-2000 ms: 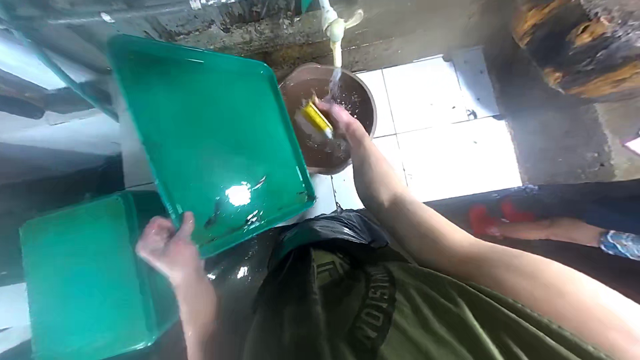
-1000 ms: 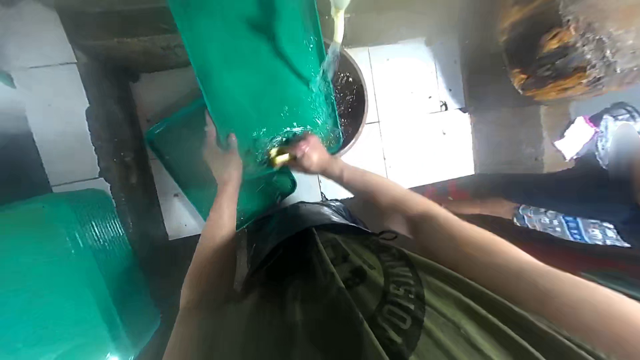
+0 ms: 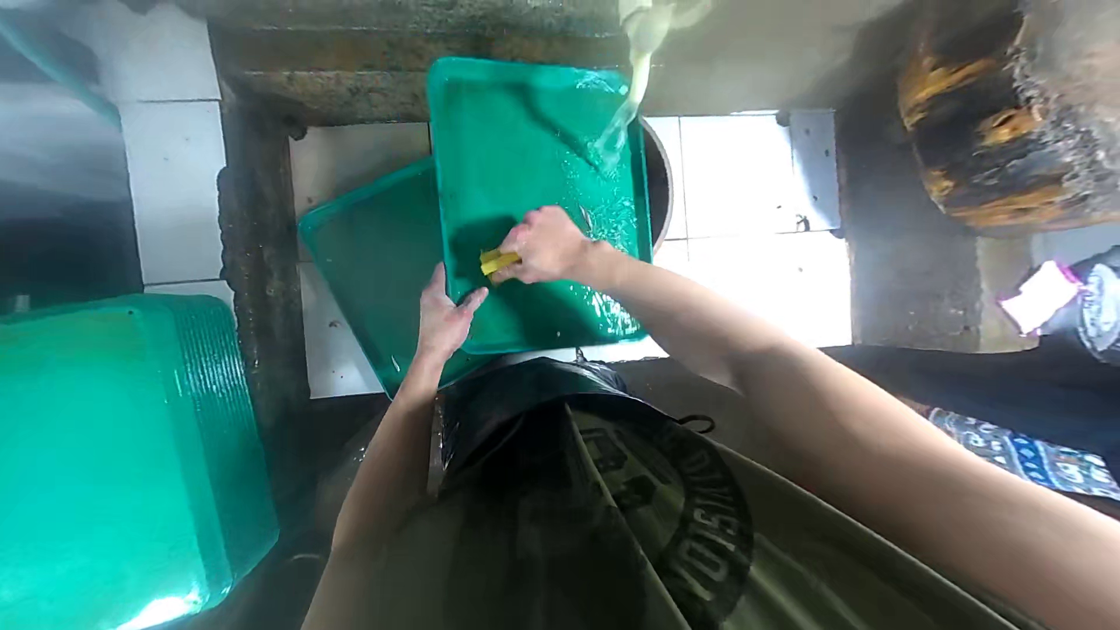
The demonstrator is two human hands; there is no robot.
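Observation:
A green plastic tray (image 3: 542,131) lies tilted under a running tap (image 3: 646,35), and water splashes over its right side. My left hand (image 3: 448,319) grips the tray's lower left edge, thumb over the rim. Closed around a yellow sponge (image 3: 500,261), my right hand (image 3: 547,247) presses on the tray's inner surface. A second green tray (image 3: 367,254) rests partly beneath the first, to its left. Behind the first tray's right edge shows part of a round basin (image 3: 658,175); the rest of it is hidden.
A tall stack of green trays (image 3: 96,455) stands at the lower left. White floor tiles (image 3: 744,184) lie between raised concrete ledges (image 3: 914,289). A blackened, yellowish object (image 3: 1006,122) is at the upper right. Another person's patterned sleeve (image 3: 1024,451) shows at the right edge.
Two seconds ago my right hand was at the basin with the sponge; now it is on the tray. The held tray has moved right, over the basin and under the tap. The view has shifted.

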